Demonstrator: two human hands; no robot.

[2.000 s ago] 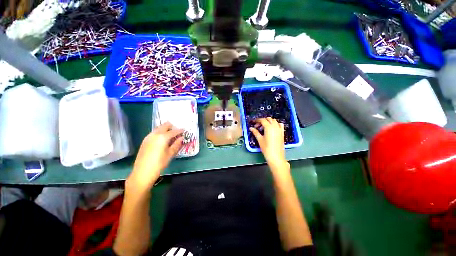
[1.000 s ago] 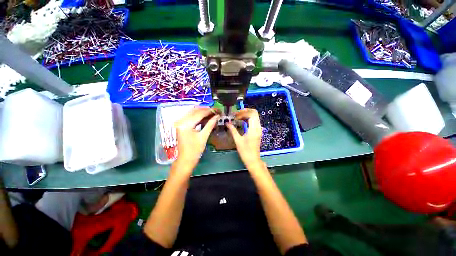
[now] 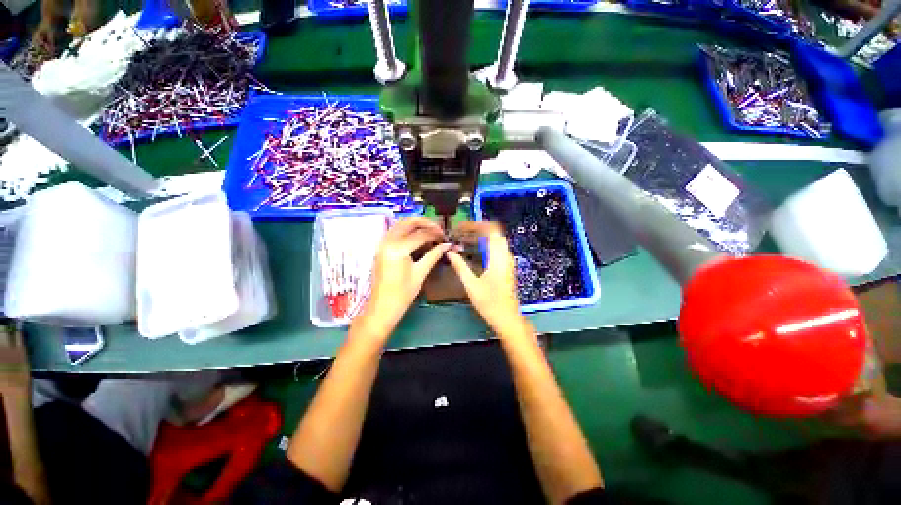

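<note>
My left hand [image 3: 400,266] and my right hand [image 3: 492,276] meet with pinched fingertips under the ram of the green hand press [image 3: 442,138]. Their fingers cover most of the fixture; any small part between the fingertips is too small to make out. The brownish base plate [image 3: 445,287] shows below them. The clear parts box [image 3: 321,286] with white, red-ended rods is left of the press. The small blue tray [image 3: 593,286] with black ring-like parts is right of it.
The grey lever [image 3: 622,202] with its red ball knob [image 3: 774,335] crosses the right side. The large blue rod tray [image 3: 237,163] lies behind the clear box. Frosted boxes [image 3: 186,261] stand left, a white container [image 3: 832,225] right. Other people's arms show at the edges.
My hands first left the rod box and black-part tray and met at the fixture. Since then they have stayed there, fingertips closer together. The red knob now appears further left.
</note>
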